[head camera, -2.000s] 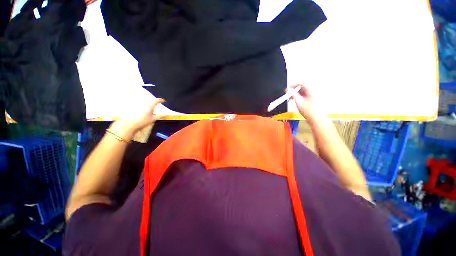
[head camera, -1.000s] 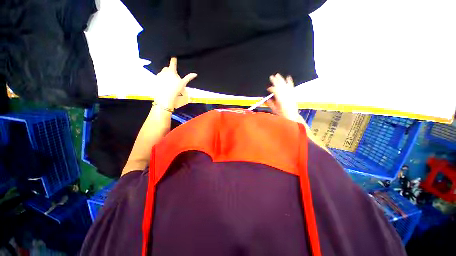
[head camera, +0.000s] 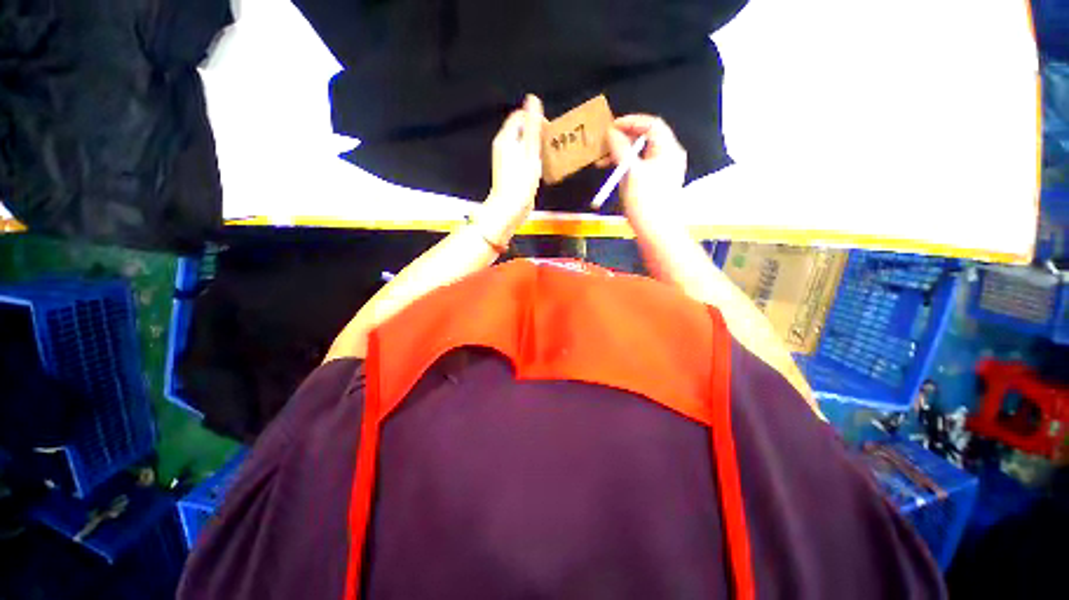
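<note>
A black garment piece (head camera: 469, 59) lies on the white table at its front edge, its upper part cut off by the picture's top. A small tan card template (head camera: 577, 138) with dark handwritten characters is held above the cloth between my two hands. My left hand (head camera: 516, 164) grips the card's left edge. My right hand (head camera: 647, 162) touches the card's right edge and also holds a thin white marking tool (head camera: 619, 174), pointing down and left.
The white table (head camera: 879, 129) has a yellow edge. A stack of dark garments (head camera: 106, 117) lies at its left. Below are black cloth in a basket (head camera: 276, 316), blue baskets (head camera: 879, 340), one with brown cardboard (head camera: 780, 287), and a red plastic item (head camera: 1022, 408) on the floor at right.
The card now shows between my hands. My left hand has moved right and both hands have come together over the cloth. The cloth shifted toward me from its earliest position.
</note>
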